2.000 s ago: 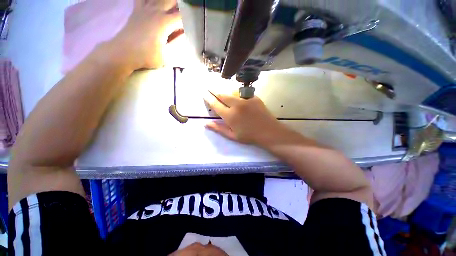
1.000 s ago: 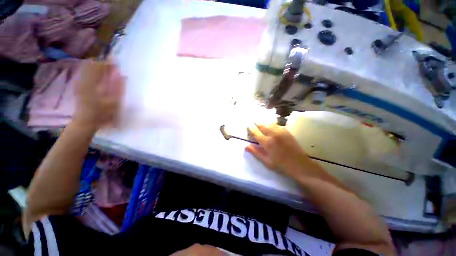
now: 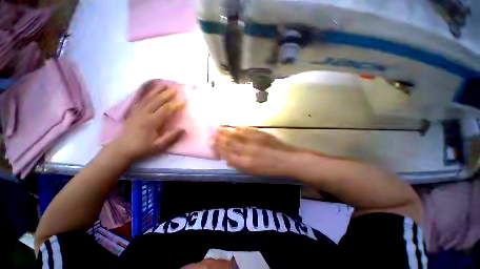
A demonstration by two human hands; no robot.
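Note:
A pale pink cut piece [image 3: 196, 126] lies on the white table left of and in front of the needle area, its left part folded or overlapping. My left hand [image 3: 152, 123] lies on its left part, fingers spread, pressing it. My right hand [image 3: 247, 149] is at its right edge, fingers bent over the edge; whether they pinch it is hard to tell. The white sewing machine head [image 3: 337, 44] with a blue stripe stands above. The presser foot and needle are lost in the lamp glare.
A stack of pink pieces [image 3: 45, 113] lies at the left table edge, with more pink bundles [image 3: 23, 34] behind it. A flat pink block [image 3: 160, 18] lies left of the machine head. A blue basket [image 3: 146, 205] is below the table; pink cloth [image 3: 452, 215] hangs at right.
My left hand has come from the stack at the left edge to the table's middle, where a pink piece now lies under it. My right hand has moved slightly nearer the front edge. The view has turned.

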